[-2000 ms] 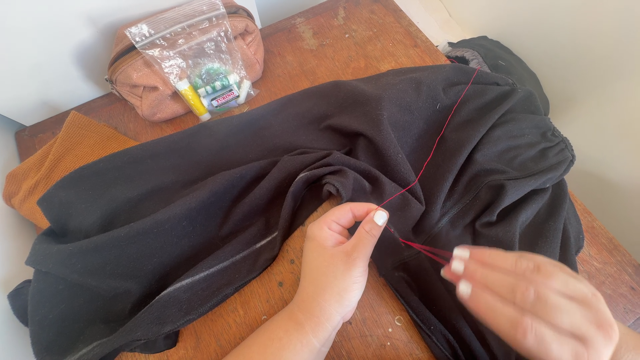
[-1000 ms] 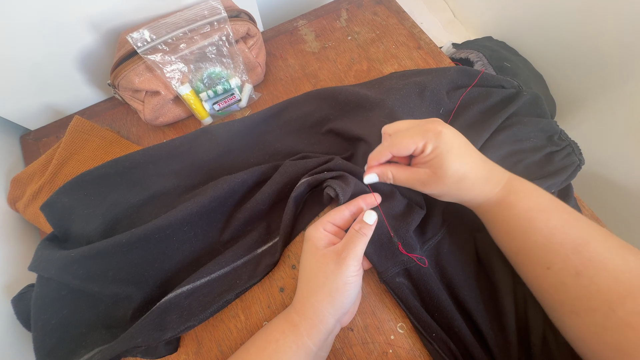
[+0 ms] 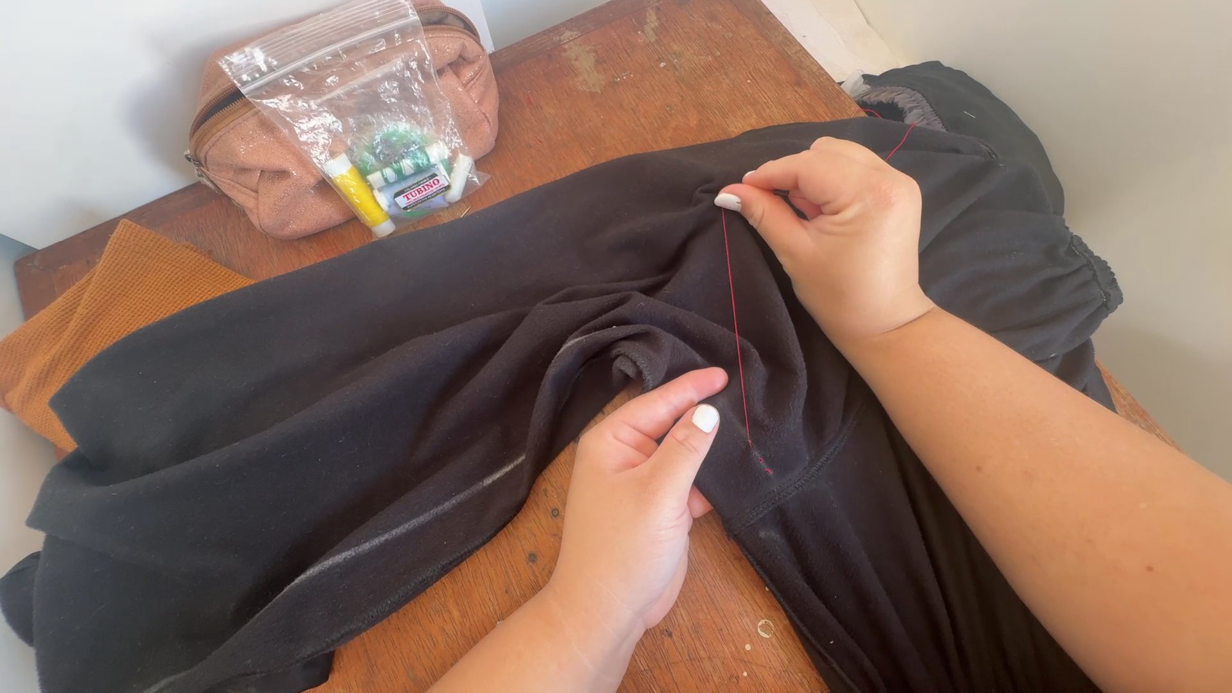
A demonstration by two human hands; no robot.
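Note:
A black fabric garment [image 3: 414, 366] lies in folds across the wooden table. My right hand [image 3: 837, 231] is above it, thumb and forefinger pinched on a red thread [image 3: 735, 327]. That thread runs taut down to the garment, where a short red bit shows near a seam. Whether a needle is between the fingertips cannot be told. My left hand [image 3: 645, 491] is at the garment's inner edge, palm up, forefinger and thumb apart beside the thread; its other fingers are partly hidden beneath the cloth. More red thread lies at the garment's upper right.
A pink zippered pouch [image 3: 279, 192] stands at the back left of the wooden table [image 3: 664, 77]. Against it leans a clear zip bag [image 3: 337, 96] with thread spools and a yellow tube. Brown waffle-knit fabric [image 3: 144, 289] lies at left. A wall stands at right.
My right hand has moved up from beside my left fingertips, drawing the red thread straight. The loose loop of thread seen a second ago has gone down to a short bit at the cloth.

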